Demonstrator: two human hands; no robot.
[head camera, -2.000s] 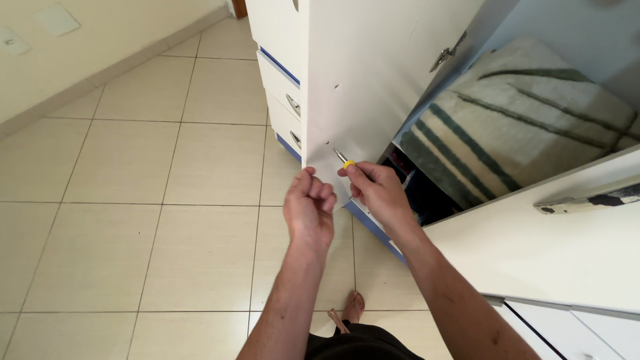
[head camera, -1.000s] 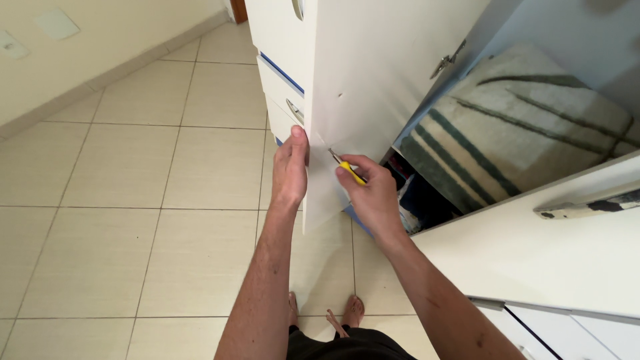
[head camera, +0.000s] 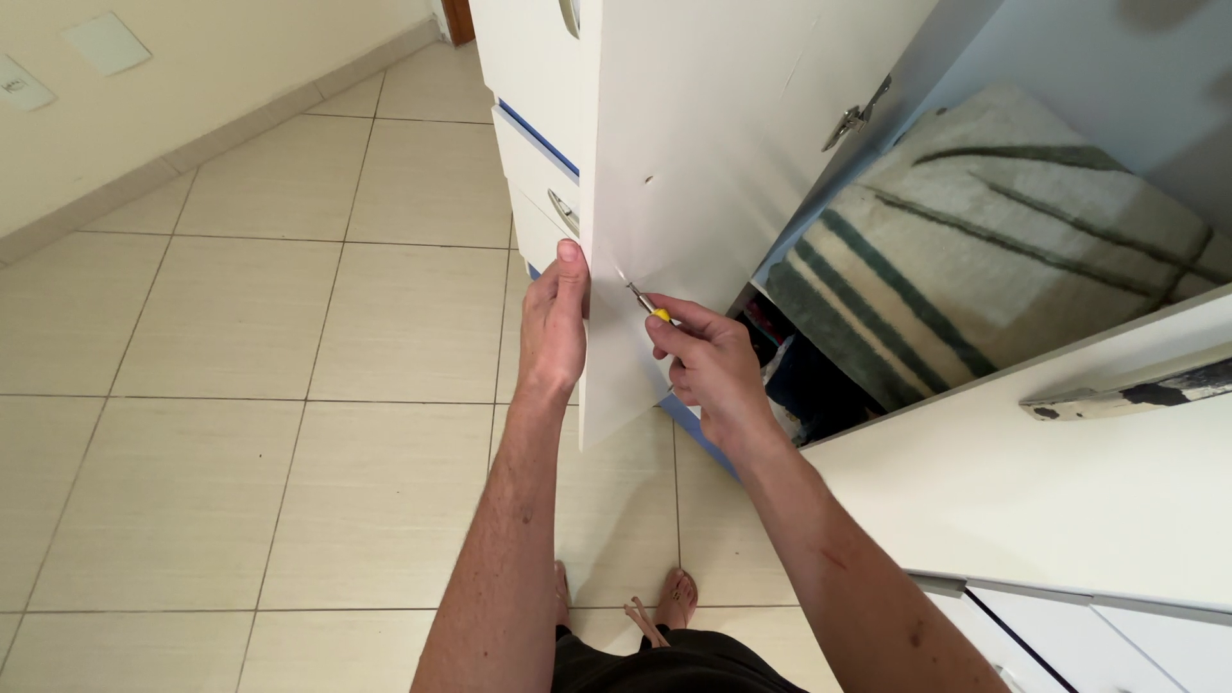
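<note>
My right hand (head camera: 707, 361) grips a screwdriver (head camera: 652, 304) by its yellow-and-dark handle. The metal tip points up and left, at or very near the inner face of a white cabinet door (head camera: 712, 125); whether it sits in a screw is too small to tell. Above the tip, a small hole or mark shows in the panel. My left hand (head camera: 558, 318) lies along the door's free edge, thumb up, its other fingers partly hidden on the far side. A metal hinge (head camera: 857, 114) is on the door farther right.
Inside the open cabinet lies a folded beige blanket (head camera: 972, 231) with green stripes, above dark clothing. Another white panel with a worn handle (head camera: 1136, 390) stands at right. Drawers with metal handles (head camera: 563, 210) are behind the door. My feet are on the tiled floor (head camera: 395, 481).
My left hand was curled at the door's lower edge two seconds ago; now it is higher and flatter along the edge. The door has swung somewhat. The screwdriver stays in my right hand.
</note>
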